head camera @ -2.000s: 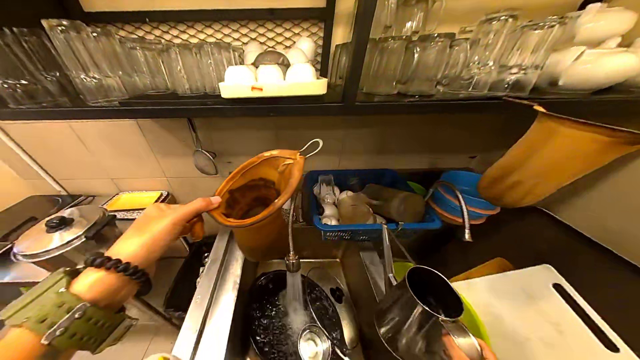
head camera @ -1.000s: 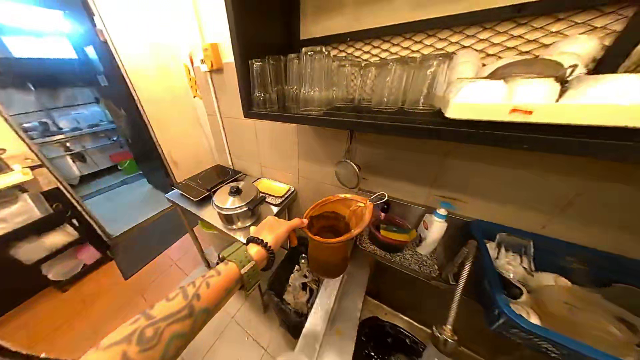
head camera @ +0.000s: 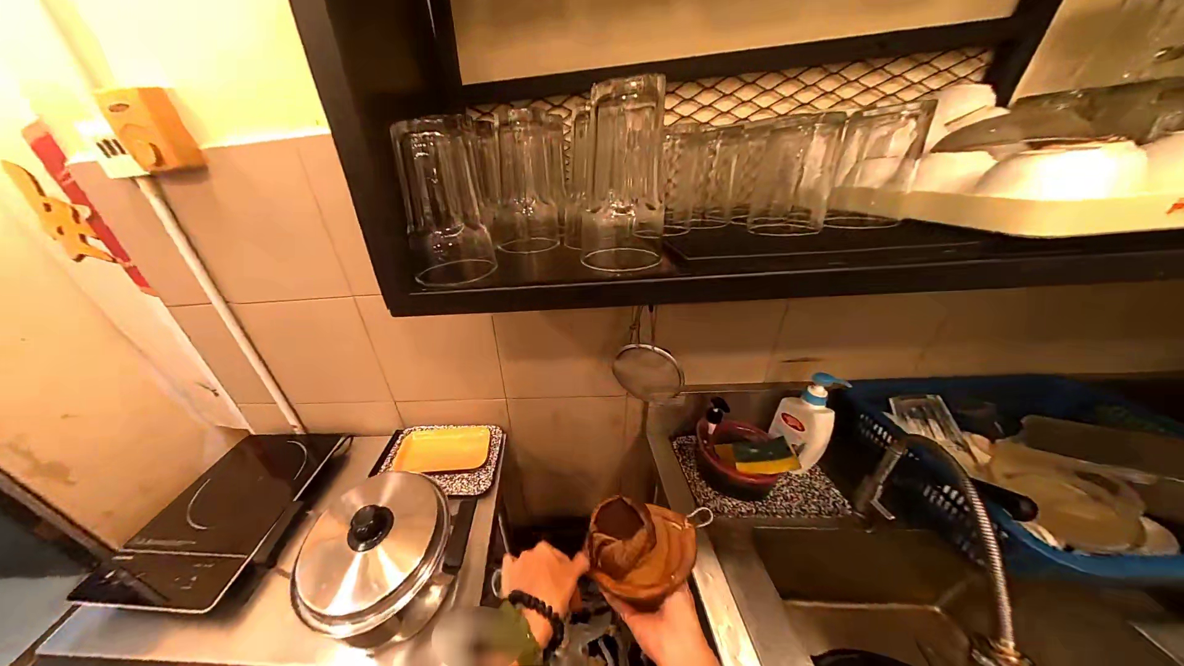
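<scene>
A brown cloth strainer with a wire loop at its right is bunched up, its cloth folded over, above the dark gap between the stove counter and the sink. My right hand supports it from below, palm up. At its left side, my left hand, with a black beaded bracelet at the wrist, has its fingers against the cloth; whether they grip it is hard to tell. Beneath the hands, partly hidden, lies a bin with mixed contents.
A lidded steel pot, induction cooker and yellow tray stand left. Right are a sponge bowl, pump bottle, steel faucet and blue basket. Overhead, a black shelf holds glasses; a small strainer hangs below.
The cloth strainer has gone from hanging open in my left hand to being bunched on my right hand. My right hand, earlier at a metal pitcher, is now under the cloth. The view has turned left.
</scene>
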